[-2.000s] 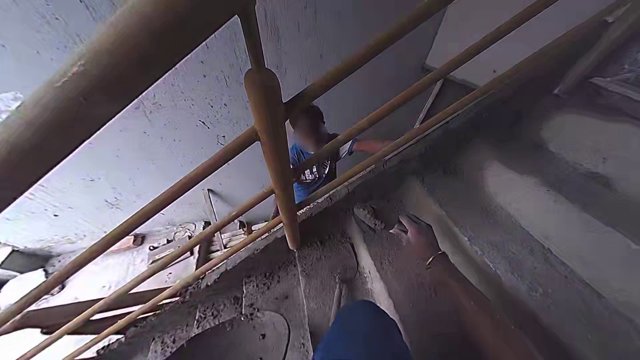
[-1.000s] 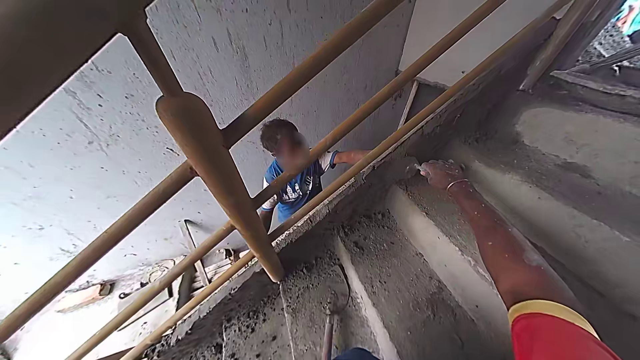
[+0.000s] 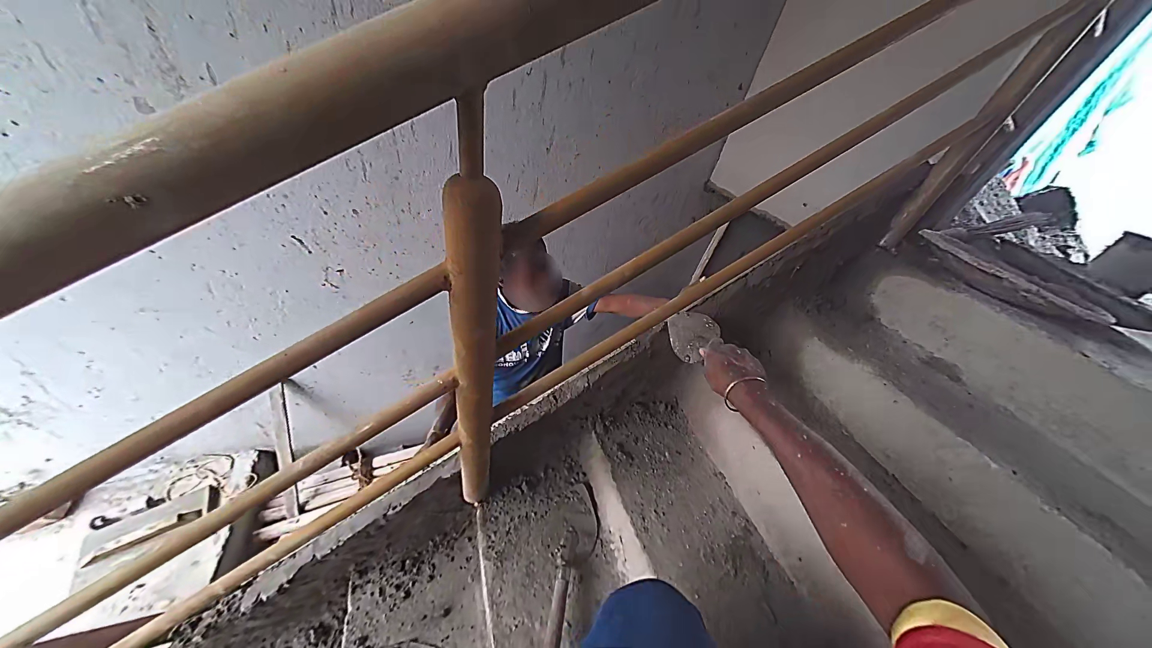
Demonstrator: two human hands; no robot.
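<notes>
My right hand (image 3: 733,369), with a thin bracelet at the wrist, is closed around the handle of a mortar-smeared trowel (image 3: 691,337). The trowel's rounded blade lies against the rough mortar strip (image 3: 630,369) along the stair edge, just below the lowest rail. Concrete steps (image 3: 855,396) spread out beside and beneath my forearm. My left hand is not in the frame. Near my blue-clad knee (image 3: 646,616), a metal rod or handle (image 3: 560,589) stands on a mortar-spattered step; what it belongs to cannot be told.
A yellow-brown metal railing (image 3: 472,342) slants across the view, its post in front of me. Beyond it a person in a blue shirt (image 3: 526,346) reaches toward the stair edge. Boards (image 3: 315,486) lie at lower left; planks (image 3: 1017,270) and rubble lie at upper right.
The trowel blade now shows clearly in my right hand against the stair edge. The view has shifted, with the upper handrail and the landing at right both in sight.
</notes>
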